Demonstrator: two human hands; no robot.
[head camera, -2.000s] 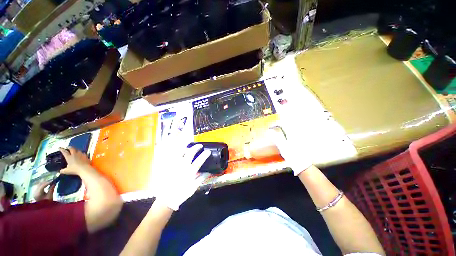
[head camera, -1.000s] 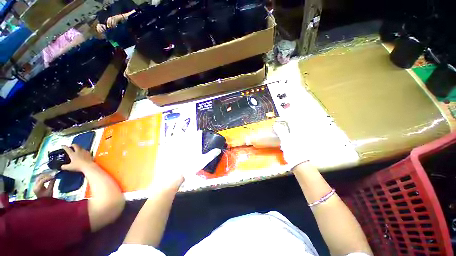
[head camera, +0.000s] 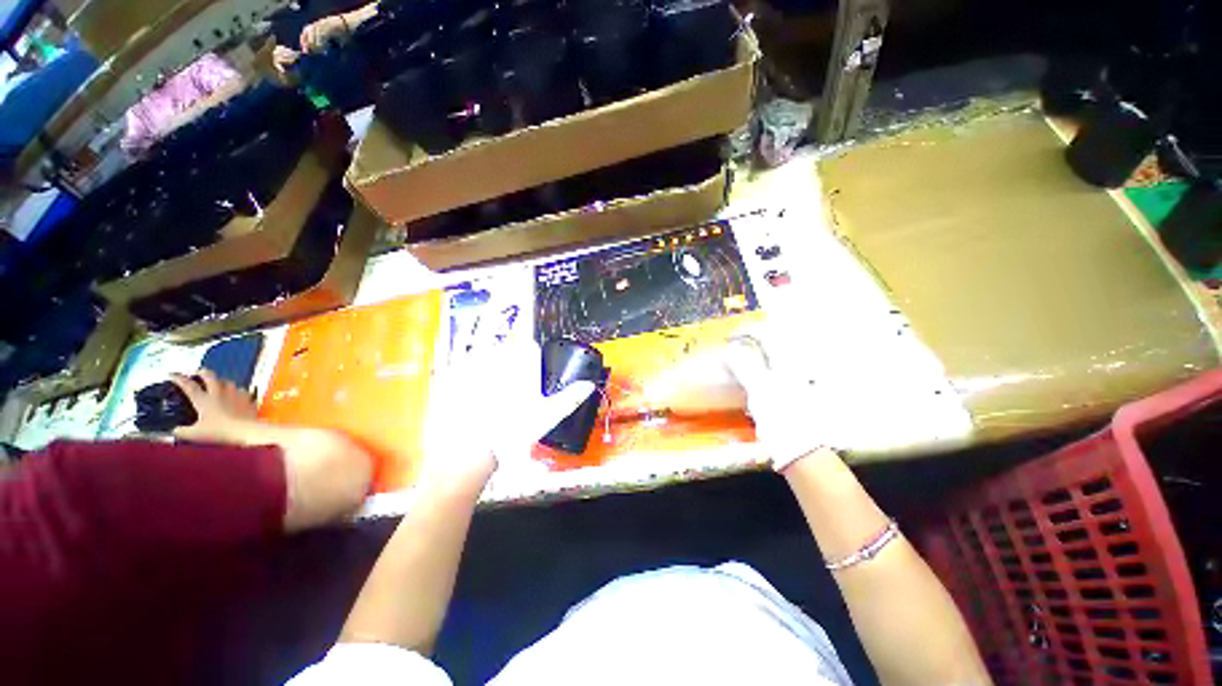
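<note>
My left hand (head camera: 516, 413), in a white glove, holds a black speaker housing (head camera: 574, 391) tilted over the orange part of the printed sheet (head camera: 697, 359). Thin wires stick out at the housing's right side. My right hand (head camera: 777, 402), also white-gloved, holds a translucent glue bottle (head camera: 690, 389) lying roughly level, its nozzle pointing left toward the housing. Whether the nozzle tip touches the housing cannot be told. The fingers of both hands are washed out by glare.
Cardboard trays (head camera: 563, 144) of black housings stand stacked behind the sheet, with more at left. A brown taped cardboard surface (head camera: 1005, 255) lies right, a red crate (head camera: 1072, 536) below it. A neighbouring person's maroon sleeve (head camera: 148, 536) is at left.
Since the oldest frame, the housing has turned from lying sideways to tilted, its wires now showing. The bottle stays beside it. The neighbour's arm has moved right, closer to my left arm.
</note>
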